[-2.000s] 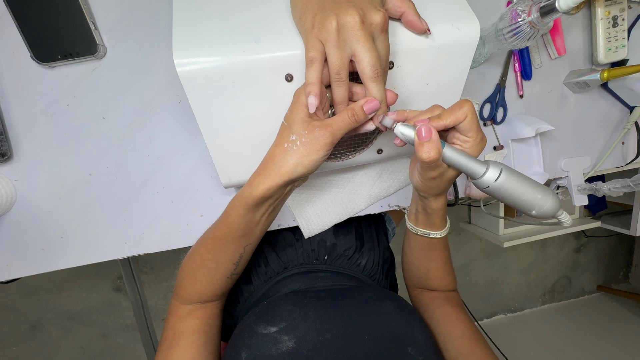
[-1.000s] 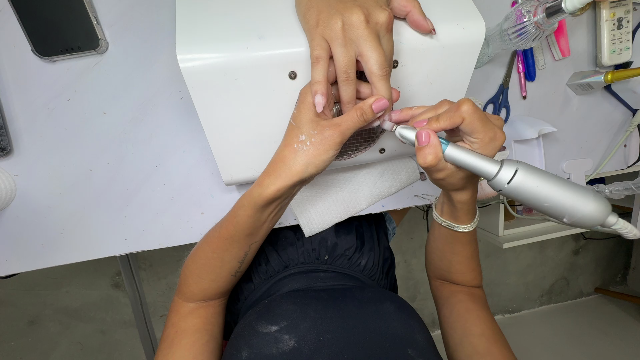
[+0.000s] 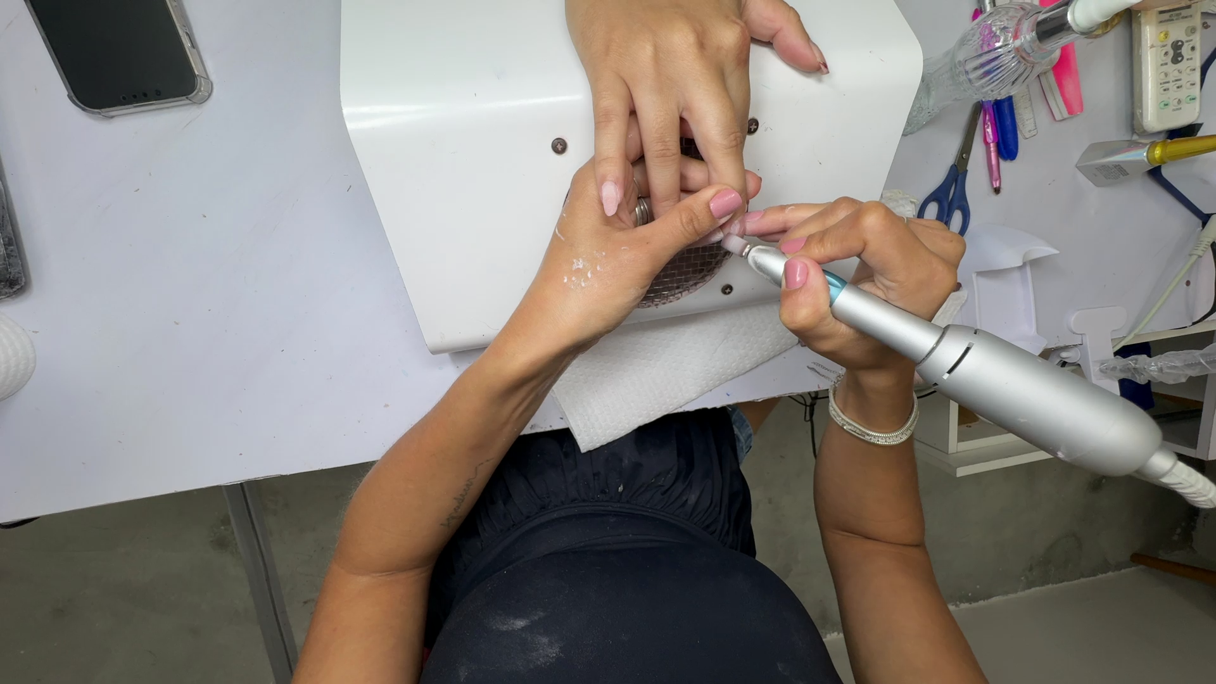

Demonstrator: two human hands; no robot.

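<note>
My left hand (image 3: 617,252), dusted with white powder, grips a finger of another person's hand (image 3: 670,85), which reaches in from the top with its palm down. Between the fingers of my right hand (image 3: 869,271) is a silver electric nail drill (image 3: 997,380), its pale bit (image 3: 735,244) at that finger's nail. Whether the bit touches the nail, I cannot tell. Beneath the hands stands a white nail dust collector (image 3: 475,190) with a round mesh grille (image 3: 684,275), partly covered by my left hand. A white paper towel (image 3: 665,370) lies along its near edge.
A smartphone (image 3: 123,47) lies at the upper left of the white table (image 3: 237,380). On the right are blue-handled scissors (image 3: 950,195), a ribbed glass vessel (image 3: 997,57), a pink pen (image 3: 991,142), a remote control (image 3: 1167,71), a bottle with a gold cap (image 3: 1121,161) and a white shelf unit (image 3: 978,456).
The rear of the nail drill and my right wrist have swung a little to the right. My left hand keeps its hold on the other person's finger.
</note>
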